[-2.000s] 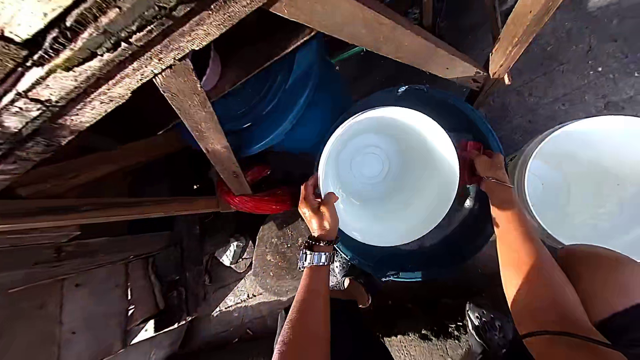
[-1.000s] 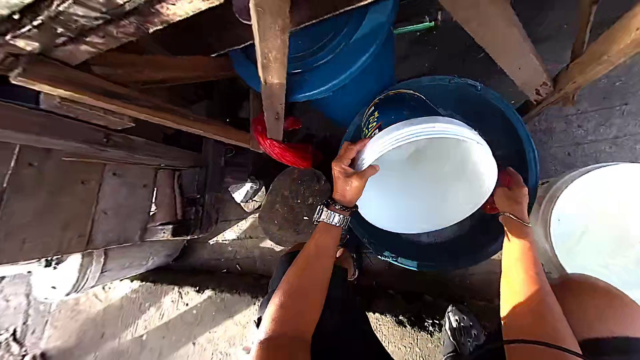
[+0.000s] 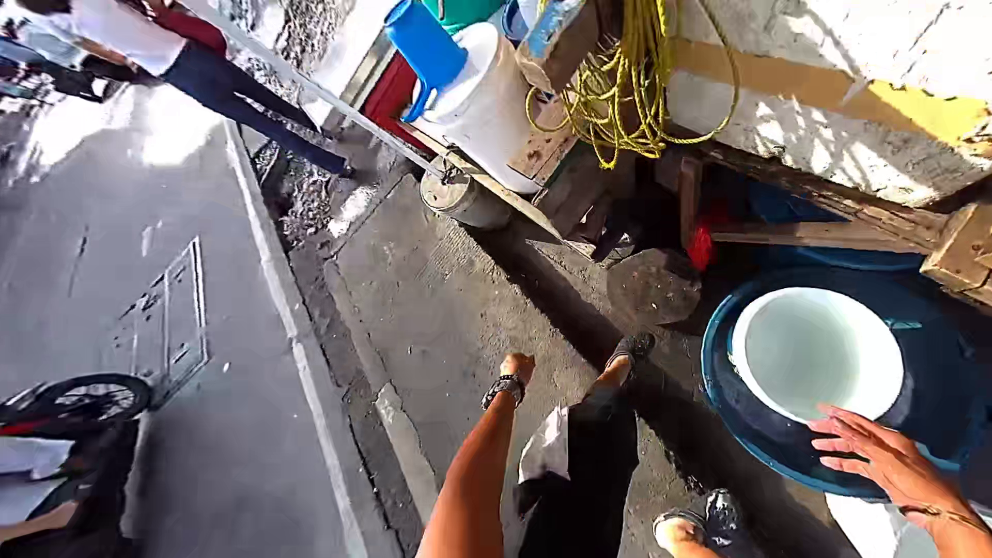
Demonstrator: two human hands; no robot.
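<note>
A white plastic bucket point(image 3: 814, 353) with pale contents stands inside a large blue plastic tub point(image 3: 721, 387) at the right. My right hand point(image 3: 876, 449) is over the bucket's near rim with its fingers spread; whether it touches the rim is unclear. My left hand point(image 3: 517, 367), with a metal watch on the wrist, is well to the left of the tub above the pavement, fingers curled and holding nothing visible. Part of another white container point(image 3: 868, 523) shows below the tub.
A round stump-like block point(image 3: 655, 287) stands left of the tub. Wooden framing point(image 3: 821, 235) and coiled yellow rope point(image 3: 628, 93) are above. A blue pitcher point(image 3: 426, 54) rests on a white drum point(image 3: 496, 101). A person point(image 3: 209, 77) is by the road; a motorcycle wheel point(image 3: 97, 397) shows at left.
My left hand has left the bucket's rim and moved away to the left. My right hand has opened from its grip at the bucket's side. The view has swung left toward the road.
</note>
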